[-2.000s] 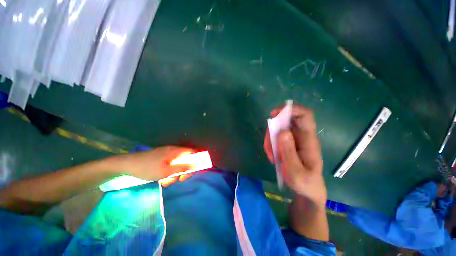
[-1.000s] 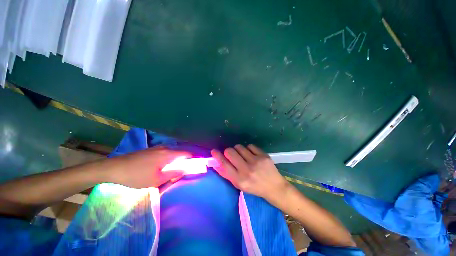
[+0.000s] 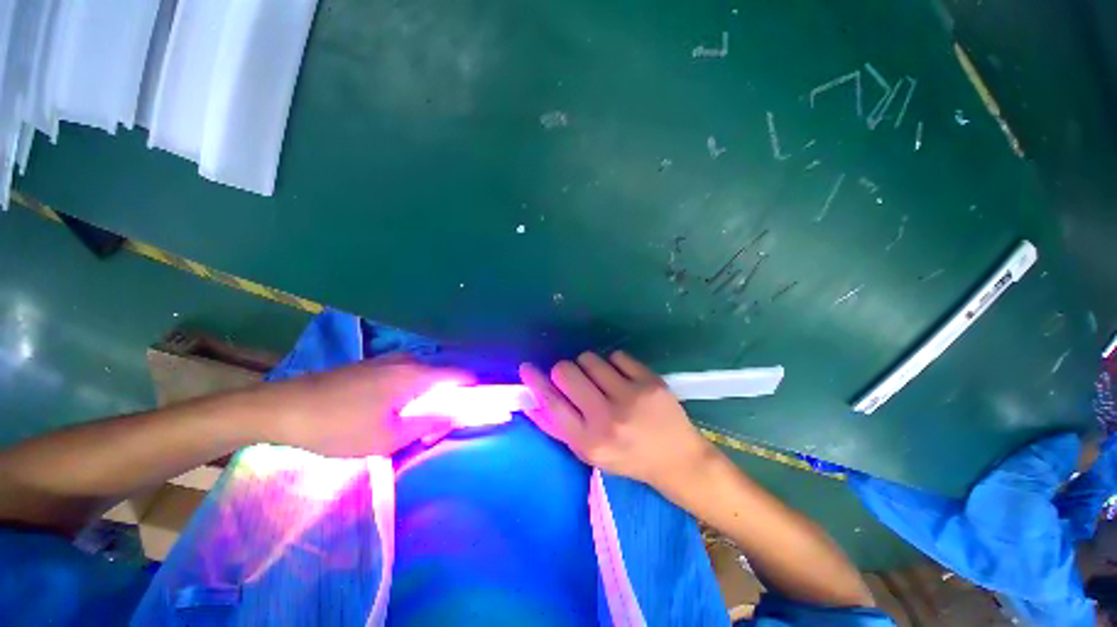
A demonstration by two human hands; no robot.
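A lit LED light bar (image 3: pixel 472 404) glows white and pink in front of my waist; glare hides its edges. My left hand (image 3: pixel 355 407) is closed around the bar. My right hand (image 3: pixel 619 416) grips a frosted white diffuser cover (image 3: pixel 733 383), whose free end sticks out to the right. The cover's other end meets the bar between my hands; my right fingers and the glare hide the exact join. Coloured light falls on my smock at the left.
A pile of diffuser covers (image 3: pixel 227 92) lies at the upper left of the green bench (image 3: pixel 429 159). An unlit bar (image 3: pixel 946 327) lies at the right. Thin clear scraps (image 3: pixel 867 98) are scattered at the upper right. Another person's blue sleeve (image 3: pixel 1011 521) shows at the lower right. Cartons (image 3: pixel 202 374) stand below the bench.
My right hand has come down from above the bench and brought the cover to the lit bar. The glow has turned from red to pink and white. The view has shifted slightly.
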